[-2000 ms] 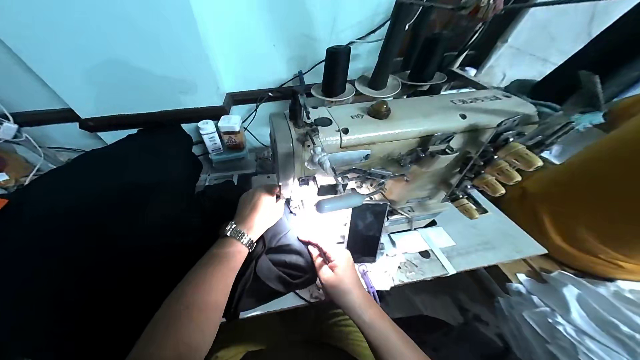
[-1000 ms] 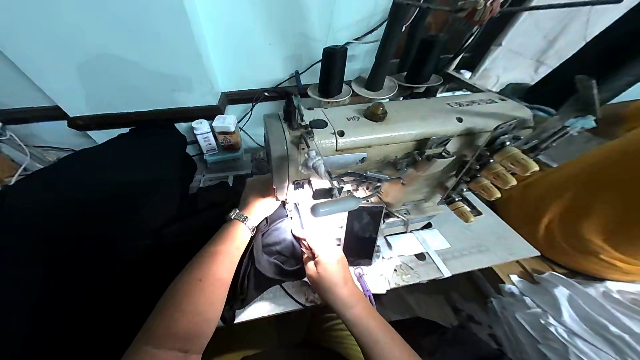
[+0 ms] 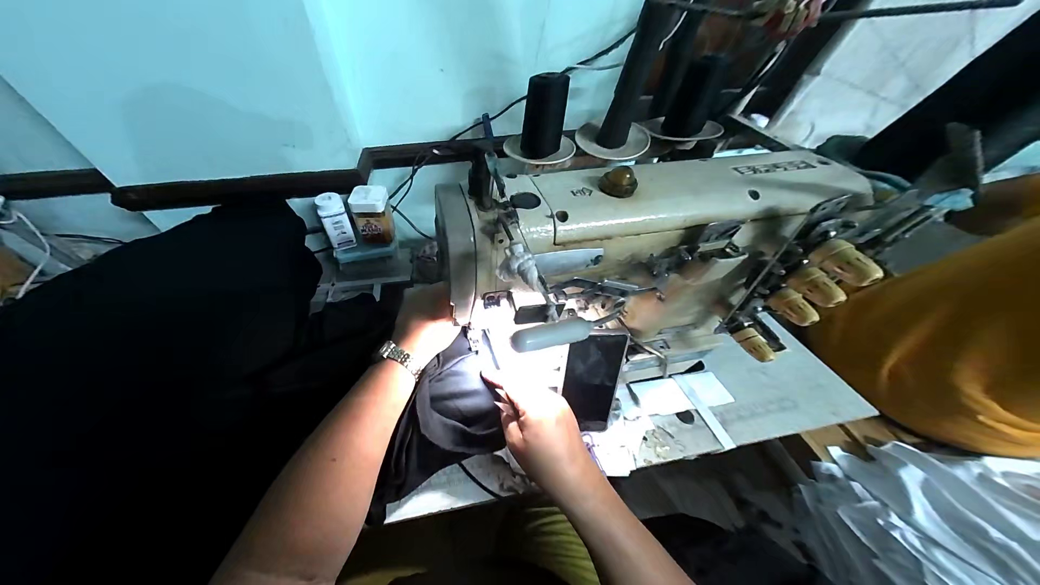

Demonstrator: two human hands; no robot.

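Black fabric [image 3: 463,402] lies bunched at the needle end of an industrial sewing machine [image 3: 674,195], under a bright lamp. My left hand [image 3: 426,321], with a metal watch on the wrist, rests on the fabric at the machine's left end; its fingertips are partly hidden behind the machine head. My right hand [image 3: 536,414] pinches the fabric's edge just in front of the needle area, thumb and fingers together. Glare hides the needle and presser foot. A dark smartphone [image 3: 595,378] stands right of the needle area, beside my right hand.
A large heap of black fabric [image 3: 162,366] fills the left. Black thread cones [image 3: 544,115] stand behind the machine. Two small containers [image 3: 371,213] sit behind its left end. Another person in a mustard garment [image 3: 951,349] is at the right, above a pile of white pieces [image 3: 934,520].
The fabric between my hands has shifted a little at the needle area. Both hands remain at the machine with the fabric.
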